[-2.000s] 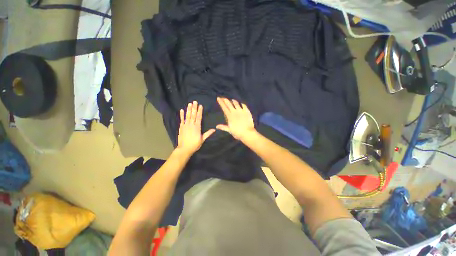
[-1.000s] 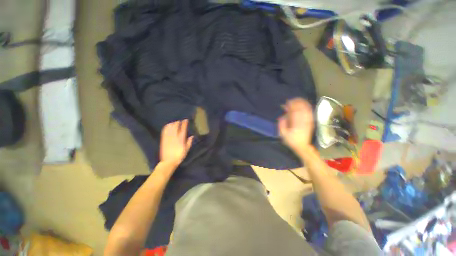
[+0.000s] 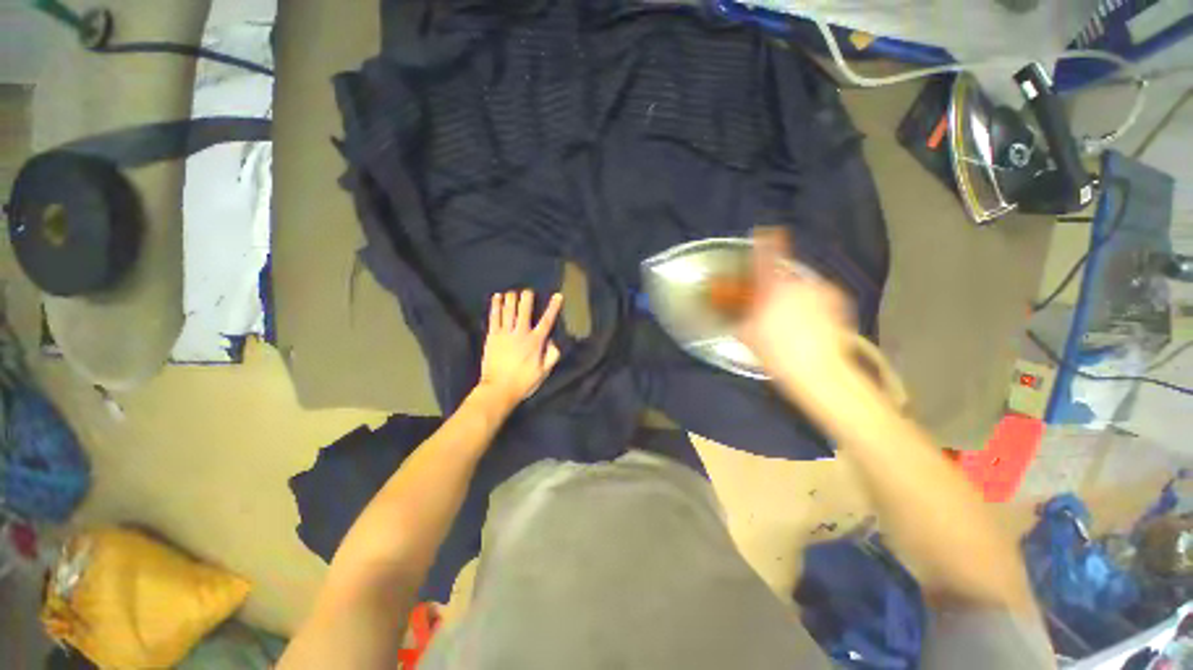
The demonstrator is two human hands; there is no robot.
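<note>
A large dark navy garment (image 3: 707, 157) with fine ribbed stripes covers the middle of the table. My left hand (image 3: 521, 346) lies flat on it, fingers spread, beside a narrow gap showing the table cloth. My right hand (image 3: 795, 314), blurred, grips the orange-brown handle of the electric iron (image 3: 687, 272). The iron's silver, pointed body is over the garment's right part, tip to the left. It hides nearly all of the bright blue patch. Whether the soleplate touches the cloth cannot be told.
A second iron (image 3: 975, 151) is parked on a dark rest at the upper right. A black roll of tape (image 3: 76, 223) lies at the left, its band trailing right over a white strip (image 3: 223, 196). A yellow sack (image 3: 131, 596) is lower left, a red stool (image 3: 1001, 458) lower right.
My right hand has taken hold of the iron and moved it left from the garment's right side onto the garment, over the blue patch. My left hand now lies flat with fingers spread.
</note>
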